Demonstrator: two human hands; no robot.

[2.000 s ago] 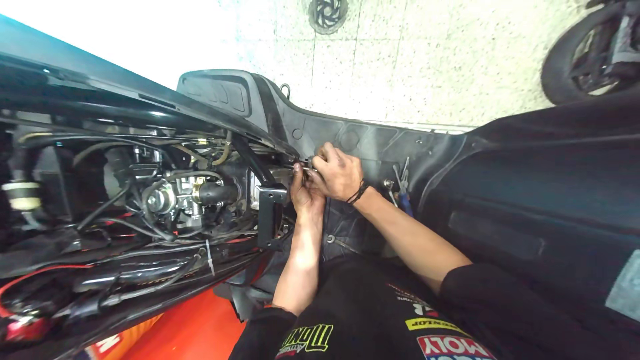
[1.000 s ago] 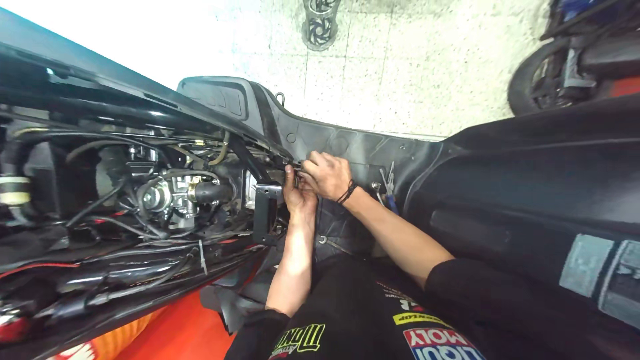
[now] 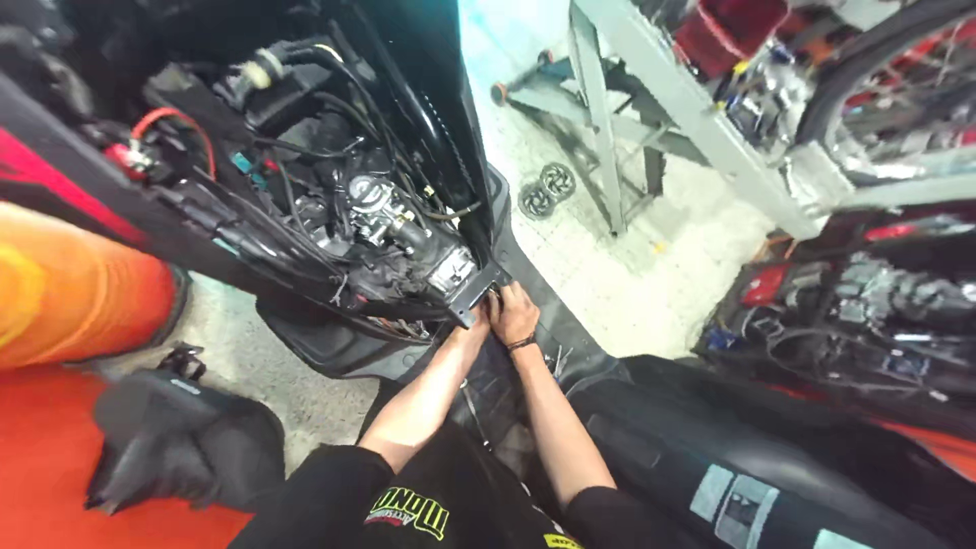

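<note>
My left hand reaches in beside a black bracket at the lower end of the scooter's open engine bay; its fingers are mostly hidden. My right hand, with a dark cord bracelet at the wrist, is bent against the same spot, fingertips curled by the bracket's right end. What either hand grips is too small and covered to tell. Above the bracket lie the engine and a metal carburetor among black hoses and wires. Hand tools lie on the black footboard just right of my right wrist.
A grey metal stand is at the upper right, with brake discs on the floor beside it. Another partly dismantled motorcycle stands at the right. An orange drum and a black plastic part are at the left.
The view has turned strongly, bringing the grey stand and orange drum into sight. Both hands remain together beside the black bracket.
</note>
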